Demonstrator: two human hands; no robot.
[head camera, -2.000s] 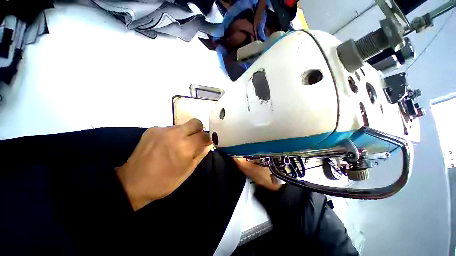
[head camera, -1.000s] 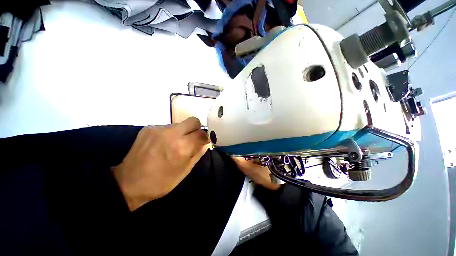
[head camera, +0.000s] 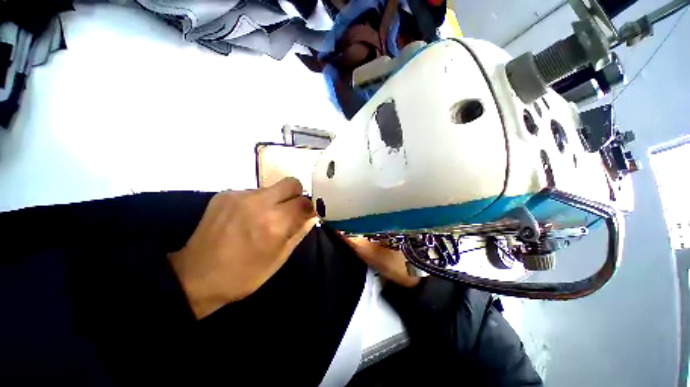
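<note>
The black garment panel (head camera: 310, 302) lies under the white and blue sewing machine head (head camera: 424, 143) and spreads toward the bottom edge. My left hand (head camera: 246, 242) is on its upper side, with fingertips pinched on the cloth at the head's lower left end. My right hand (head camera: 382, 261) is beyond the panel, below the head; its fingertips are hidden by cloth and machine. A pale fabric strip (head camera: 349, 344) shows along the panel's right edge. Needle and presser foot are hidden by my fingers and the head.
Grey and black cut pieces (head camera: 227, 26) lie at the back, and more (head camera: 26, 60) at the far left. A blue and dark bundle (head camera: 363, 41) is behind the head. A bent black guard bar (head camera: 522, 287) sticks out at right. A ruler edge (head camera: 384, 349) runs along the table front.
The view has shifted very slightly. Both hands and the black panel keep nearly the same places at the machine head.
</note>
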